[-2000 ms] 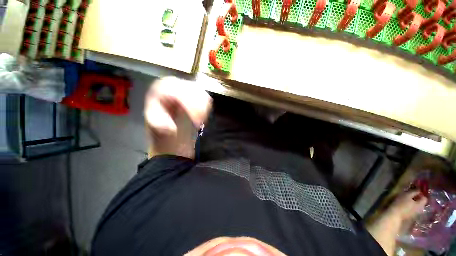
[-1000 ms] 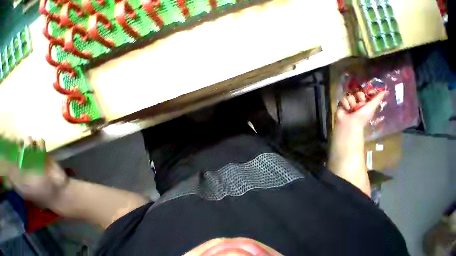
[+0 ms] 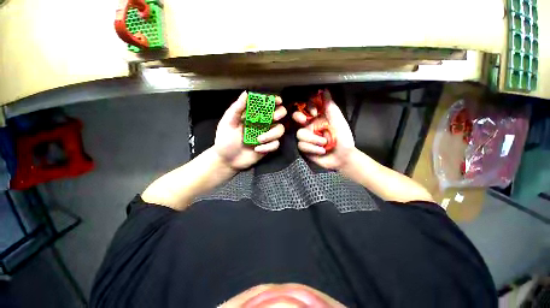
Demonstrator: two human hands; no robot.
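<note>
My left hand point(image 3: 236, 135) holds green perforated units point(image 3: 260, 109), two blocks one above the other, over my lap. Their dotted grid faces show. My right hand point(image 3: 330, 139) is closed around red loops point(image 3: 324, 133), with some red strands sticking out between the fingers. The hands are side by side and apart, just below the bench edge. The red loops do not touch the green units. The hidden sides of the units and the exact number of loops cannot be told.
A finished unit point(image 3: 145, 25) stands on the tan sheet point(image 3: 313, 24) at upper left. Green units without loops point(image 3: 522, 45) lie at far right. A clear bag of red loops point(image 3: 482, 144) sits on a brown carton point(image 3: 463, 207) at right. A red stool point(image 3: 50, 153) stands at left.
My left hand has come in from the far left with green units. My right hand has come from the bag with red loops. Both are now over my lap, and the view has turned.
</note>
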